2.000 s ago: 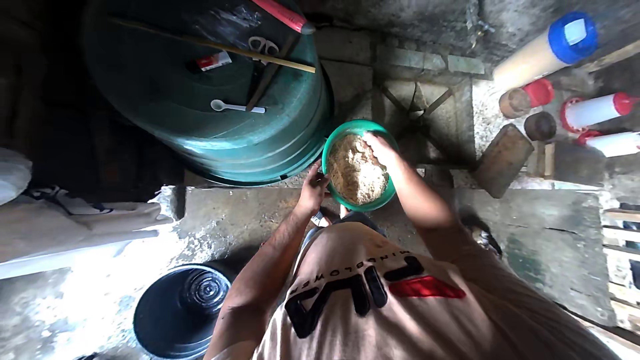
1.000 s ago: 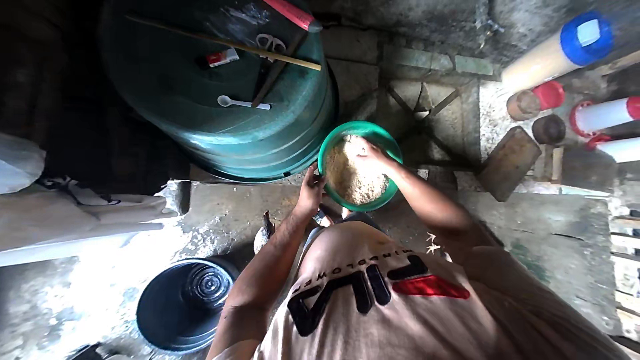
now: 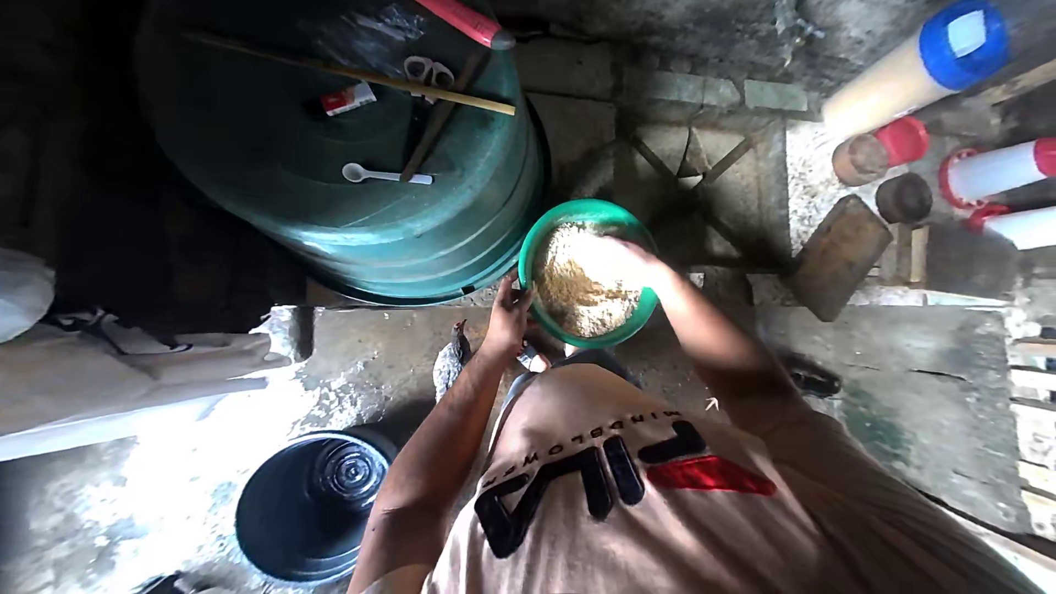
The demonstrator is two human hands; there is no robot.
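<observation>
A green plastic basin (image 3: 540, 318) is held in front of my belly, with pale, crumbly meal (image 3: 577, 289) in it that is browner in the middle. My left hand (image 3: 509, 313) grips the basin's rim at its left side. Inside the basin, at its upper right, my right hand (image 3: 615, 260) rests on or in the meal. Glare washes out its fingers, so I cannot tell how they are bent or whether they hold any meal.
Left of the basin stands a large green tank (image 3: 371, 247), bearing a wooden stick (image 3: 396, 81), scissors (image 3: 429, 74) and a white spoon (image 3: 388, 176). A speckled bird (image 3: 450, 363) stands by my left forearm. A black bucket (image 3: 280, 511) lies lower left; poultry feeders (image 3: 998, 173) and a block (image 3: 841, 256) are at right.
My right hand has shifted within the basin from its upper right edge over the meal. Browner meal now shows in the middle. The bird's head and body have come into sight beside my left forearm.
</observation>
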